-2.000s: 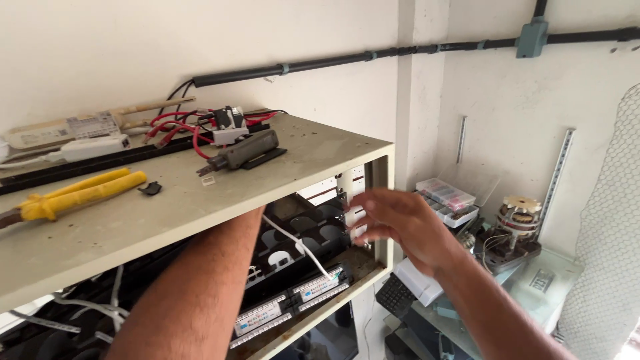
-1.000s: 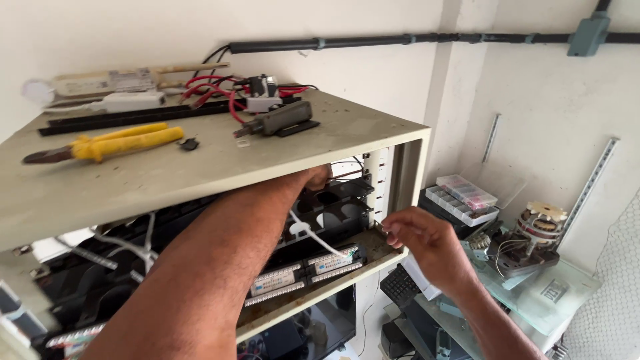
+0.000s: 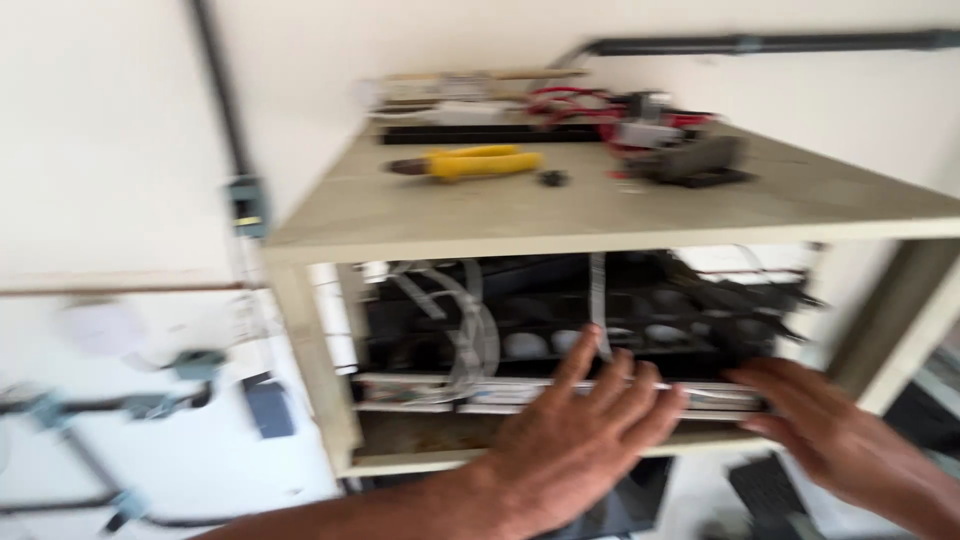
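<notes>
A beige metal rack cabinet [image 3: 570, 244] stands open at the front. A patch panel [image 3: 495, 396] lies across its lower part, with white network cables [image 3: 469, 330] rising from its left half. My left hand [image 3: 592, 420] is spread over the middle of the panel, fingers apart, its fingertips near a single white cable [image 3: 598, 289]. At the panel's right end, my right hand [image 3: 810, 427] has its thumb and fingers around or against the edge; blur hides whether it grips. Black cable-management panels [image 3: 660, 307] with round openings sit behind both hands.
On the cabinet's top lie yellow-handled pliers [image 3: 480, 161], a grey punch-down tool [image 3: 694, 159], red wires [image 3: 570, 105] and a black bar [image 3: 487, 135]. Black conduit [image 3: 217, 90] runs on the wall at left. A dark keyboard [image 3: 769, 491] is below at right.
My left hand has come out from deep inside the cabinet to the front of the panel. My right hand has moved to the panel's right end. The view has swung left.
</notes>
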